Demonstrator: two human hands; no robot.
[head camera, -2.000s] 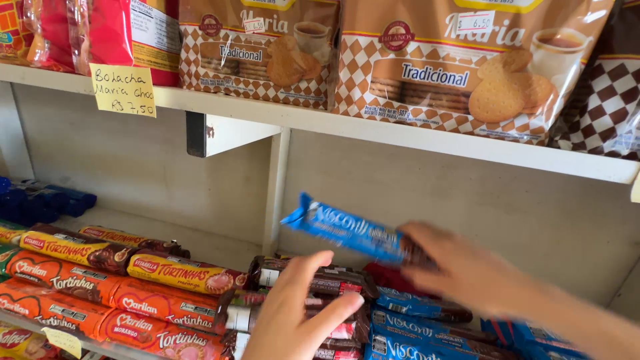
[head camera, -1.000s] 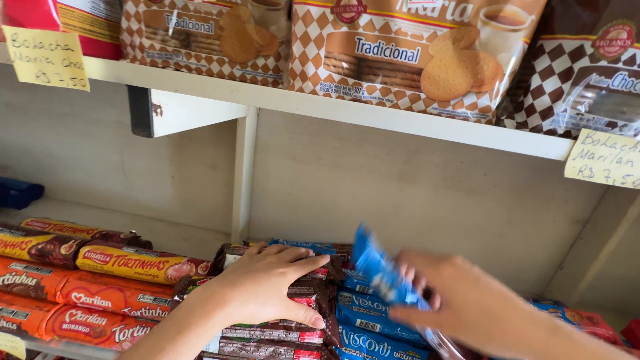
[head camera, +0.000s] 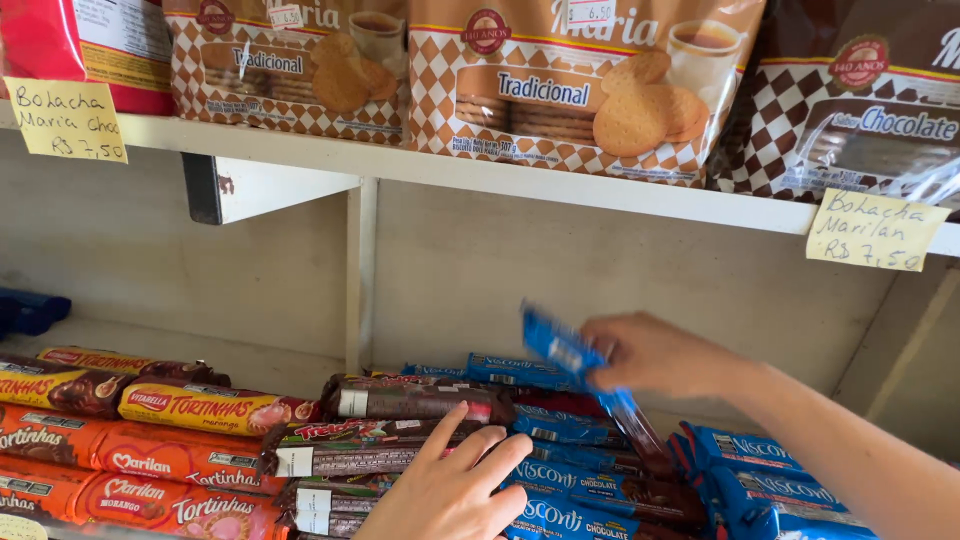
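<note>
My right hand (head camera: 660, 356) grips a blue Visconti biscuit packet (head camera: 559, 341), blurred and tilted, above the blue Visconti packets (head camera: 577, 480) stacked on the lower shelf. At the bottom centre, my left hand (head camera: 457, 480) has its fingers apart and rests over the dark brown Trelosos-type biscuit packets (head camera: 352, 442), with nothing seen in its grasp; its fingertips are by the edge where brown and blue packets meet. A dark brown end of a packet (head camera: 637, 435) slants below my right hand; whether it belongs to the held packet is unclear.
Orange Marilan Tortinhas packets (head camera: 142, 457) and yellow Vitarella Tortinhas packets (head camera: 217, 405) lie at left. More blue packets (head camera: 772, 487) are stacked at lower right. Overhead, a white shelf edge (head camera: 525, 176) carries bagged Maria biscuits (head camera: 555, 90) and handwritten price notes (head camera: 874, 229). A bracket (head camera: 262, 187) juts beneath it.
My right hand still holds a blue packet, now lifted higher above the stack than one second ago. My left hand has moved from the back of the brown packets toward their front.
</note>
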